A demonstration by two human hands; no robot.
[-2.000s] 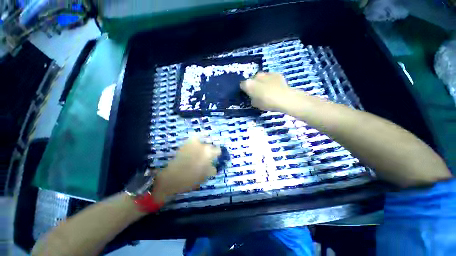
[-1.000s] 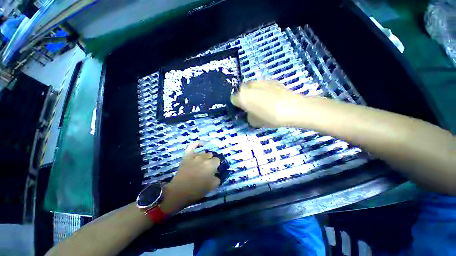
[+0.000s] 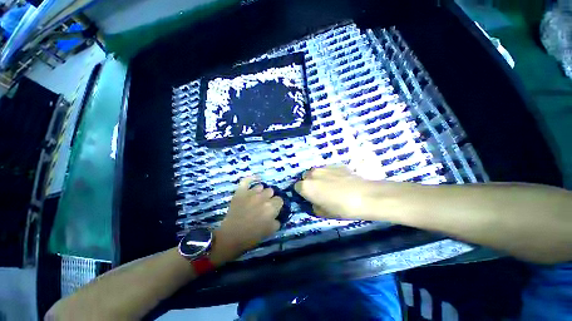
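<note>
Shiny metal parts (image 3: 351,69) lie in rows in a large black tray (image 3: 147,163). A small black tray (image 3: 202,113) rests on the rows, with small white parts (image 3: 217,97) heaped along its edges around a dark middle. My left hand (image 3: 251,213), with a watch and red strap at the wrist, is low over the front rows with its fingers curled. My right hand (image 3: 329,193) is beside it, fingers also curled. Dark patches show at the fingertips of both hands, which nearly meet. Whether these are finger covers or held pieces I cannot tell.
The large tray's walls stand high around the rows, and its front edge (image 3: 401,258) is near my lap. Green bench surface (image 3: 91,182) shows at the left. A crumpled clear bag (image 3: 558,37) is at the upper right. More metal rows (image 3: 76,271) show at the lower left.
My right hand has left the small tray's right edge and come down towards me, beside my left hand. My left hand stays over the front rows, fingers still curled. The view has shifted somewhat.
</note>
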